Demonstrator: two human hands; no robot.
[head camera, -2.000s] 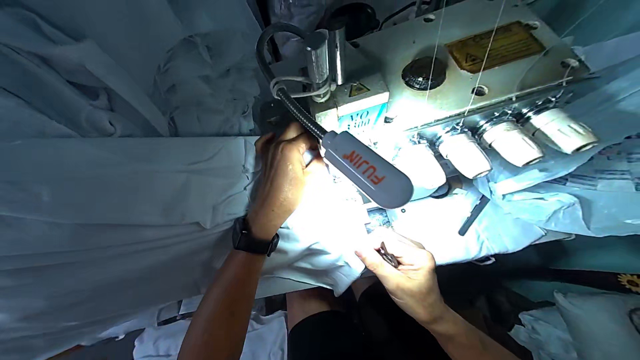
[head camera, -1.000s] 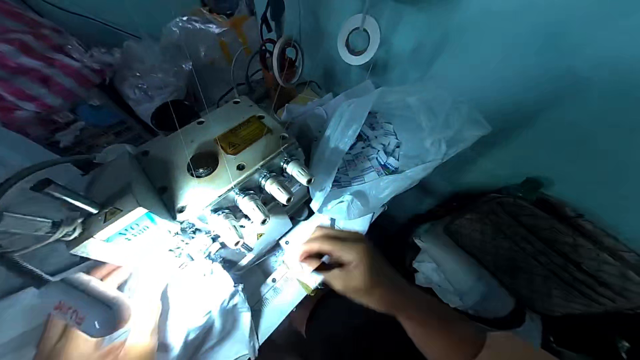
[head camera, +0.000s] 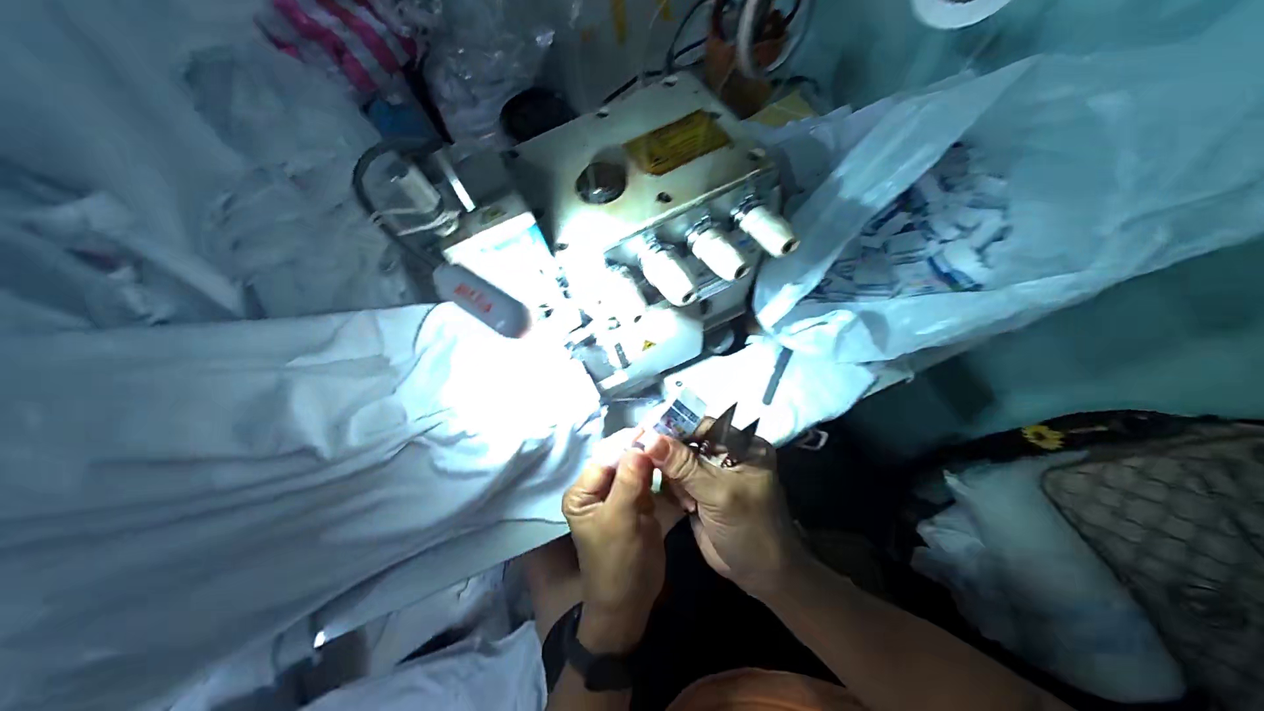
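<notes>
My left hand (head camera: 620, 523), with a dark watch on its wrist, pinches the lower edge of a small printed label (head camera: 679, 413). Right beside it, the thumb and fingers of my right hand (head camera: 736, 504) grip the same label. Small dark thread snips (head camera: 729, 434) rest in my right hand, their pointed blades apart and pointing away from me. Just beyond the hands stands an overlock sewing machine (head camera: 583, 222) with several white tension knobs. White fabric (head camera: 395, 444) spreads over the table to the left, glaring under the lamp (head camera: 482, 299).
A clear plastic bag (head camera: 1066, 237) of small printed labels (head camera: 938, 237) lies right of the machine. Beyond the machine are a striped cloth (head camera: 346, 39) and a roll of white tape (head camera: 956, 8). A quilted bag (head camera: 1175, 533) and a white bundle (head camera: 1047, 583) are at the lower right.
My right hand, which was apart from the left near the label bag's side, has come back to meet it. Both hands now hold a label. The view has shifted considerably.
</notes>
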